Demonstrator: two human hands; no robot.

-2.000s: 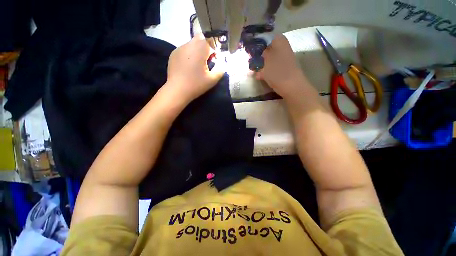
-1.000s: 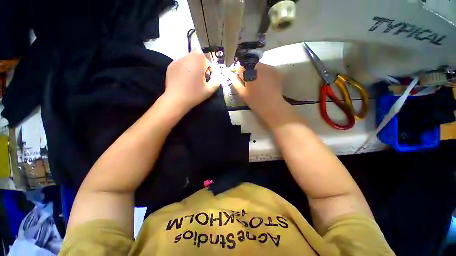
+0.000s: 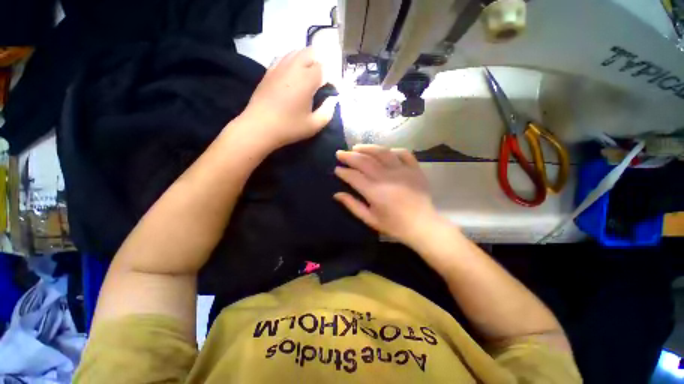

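A large black garment piece covers the left of the table and my lap. My left hand lies on it left of the needle area, thumb and fingers around a raised bit of the cloth. My right hand lies at the cloth's right edge, nearer me, fingers spread and slightly blurred; it grips nothing that I can see. The sewing machine stands at the upper right. Its presser foot area is washed out by bright light, so the needle is hidden in glare.
Scissors with red and yellow-orange loops lie right of the needle on the pale bed. A blue bin with black scraps is at the right table edge, a white tape strip beside it. Pale cloth is at lower left.
My right hand has left the presser foot and moved back toward me to the cloth's right edge. My left hand has stayed beside the needle area, its fingers reaching slightly higher. The view has shifted.
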